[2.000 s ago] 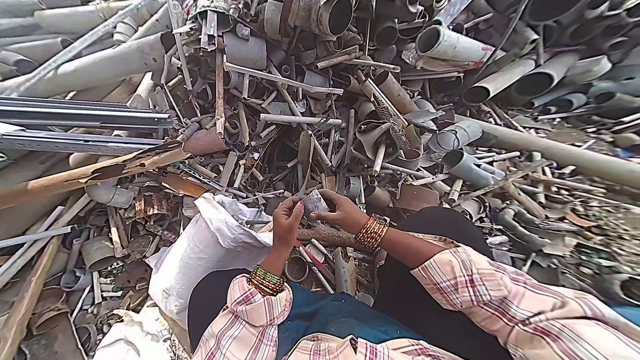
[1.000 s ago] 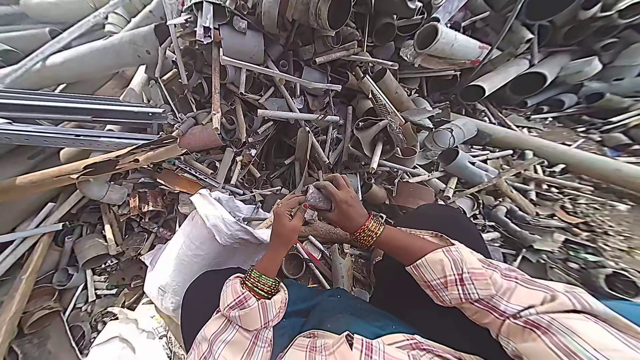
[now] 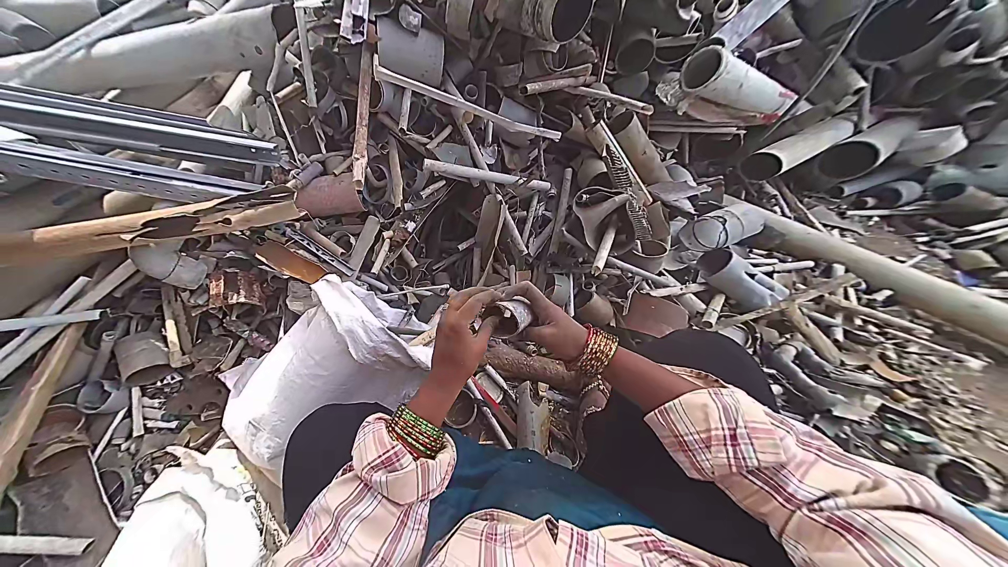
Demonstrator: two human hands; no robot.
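Between my two hands is a short grey piece of pipe, its round opening tilted up toward me. My left hand has its thumb and fingers on the near left side of the piece. My right hand grips it from the right, fingers over the top. Below the piece lies a brown rod or branch across the scrap. A white woven sack lies beside my left forearm, its top folded over.
Scrap pipes and broken plastic form a heap in front. Grey metal channels and a split brown pipe lie at left. A long pipe stretches across the right. Another white sack is at bottom left.
The piece in my hands has been turned, and its round opening now shows. My fingers have shifted around it, with both hands staying close together above my lap.
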